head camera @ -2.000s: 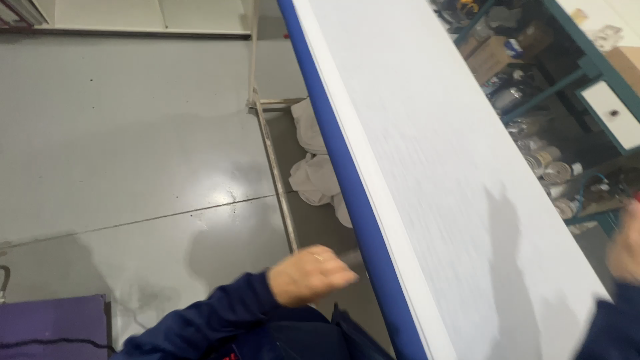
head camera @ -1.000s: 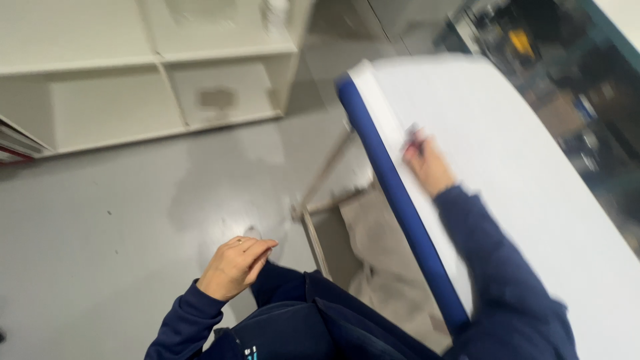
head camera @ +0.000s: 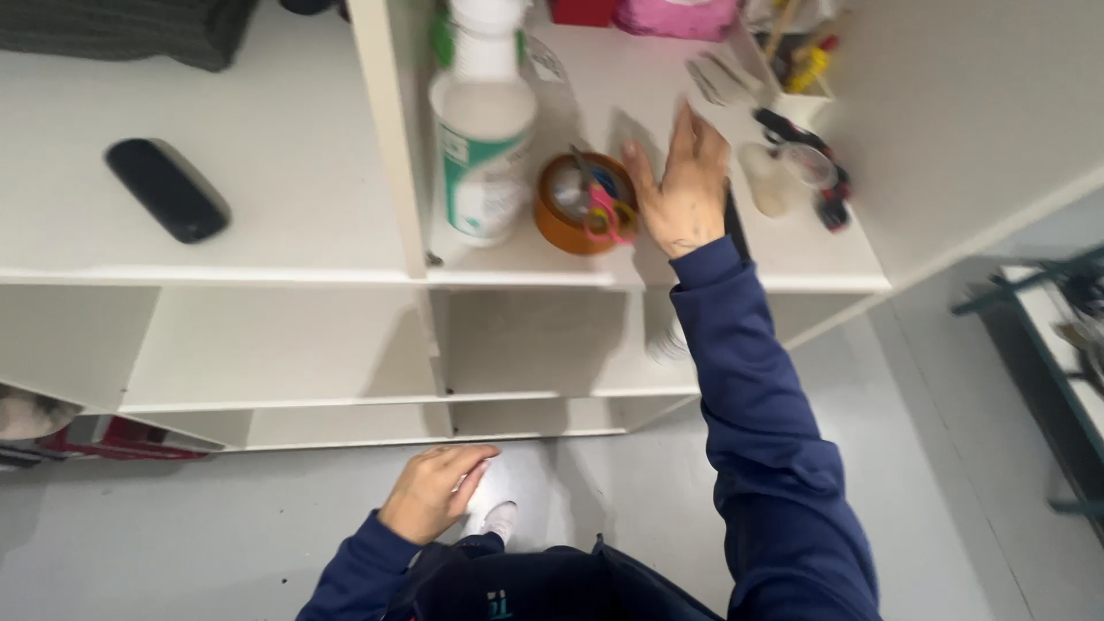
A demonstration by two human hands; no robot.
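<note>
My right hand reaches over the white shelf with its fingers apart, just right of a roll of orange-brown tape. Pink-handled scissors lie on the roll, their blades pointing up and left. A dark, narrow object shows partly from behind my right wrist. My left hand hangs over the floor in front of the shelving, fingers slightly bent, holding nothing visible. Left of the tape a white plastic bottle with a green and white label stands upright.
A black oblong case lies in the left compartment. Toward the right side panel are a black and red tool, a beige object and a bin of small items. A dark rack stands at far right.
The view has swung from the long white padded surface with the blue edge to the shelving. My right hand, over that surface a second ago, is now over the shelf with its fingers spread.
</note>
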